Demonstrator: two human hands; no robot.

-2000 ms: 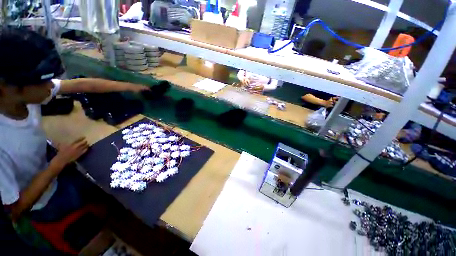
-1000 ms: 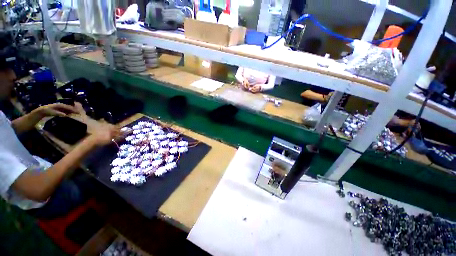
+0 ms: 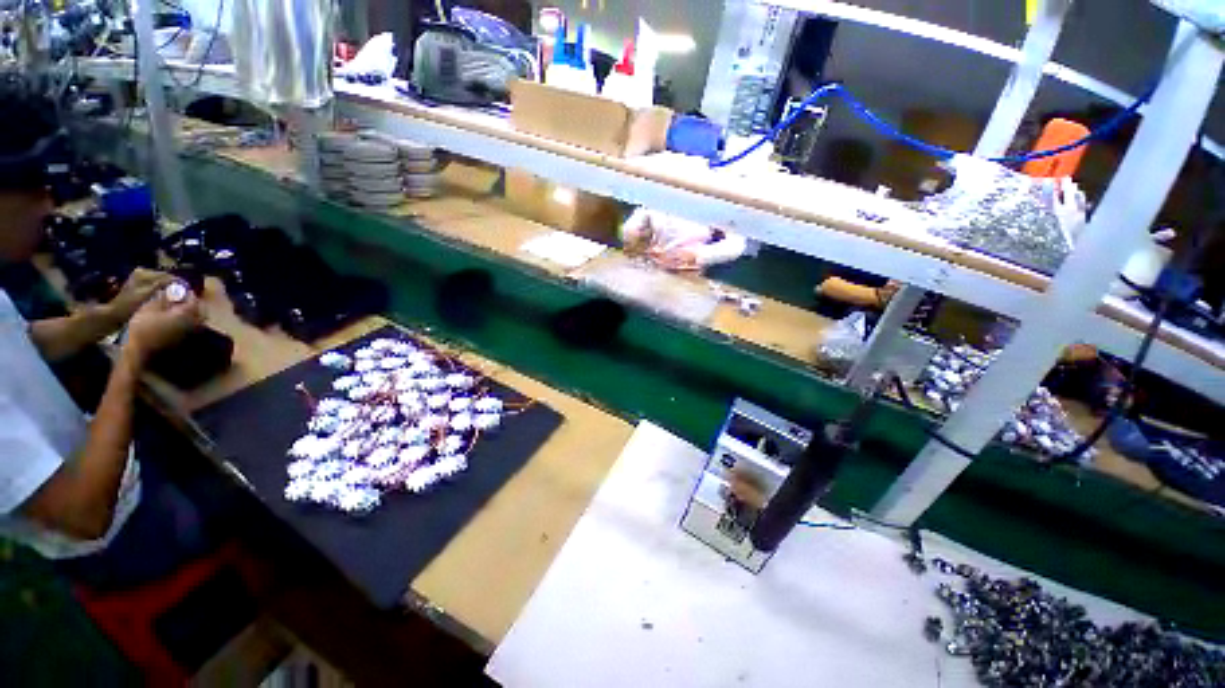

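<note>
Neither of my hands is in the picture. The screw feeder (image 3: 726,505), a small box with a pale metal front, stands at the head of the white sheet (image 3: 685,612). The thick black electric screwdriver (image 3: 803,487) stands tilted against or just beside the feeder's right side; I cannot tell whether they touch. A loose pile of small metal-and-black parts (image 3: 1061,632) lies on the right of the sheet.
A neighbouring worker (image 3: 81,403) sits at the left. White wired parts (image 3: 396,423) are heaped on a black mat (image 3: 363,544). Black housings (image 3: 587,320) lie on the green conveyor belt (image 3: 699,390). A pale frame post (image 3: 1028,323) slants over the right side.
The neighbouring worker's arm has drawn back from the belt, and that worker now holds a small white part in both hands. The housings on the belt have moved left. The view has shifted slightly.
</note>
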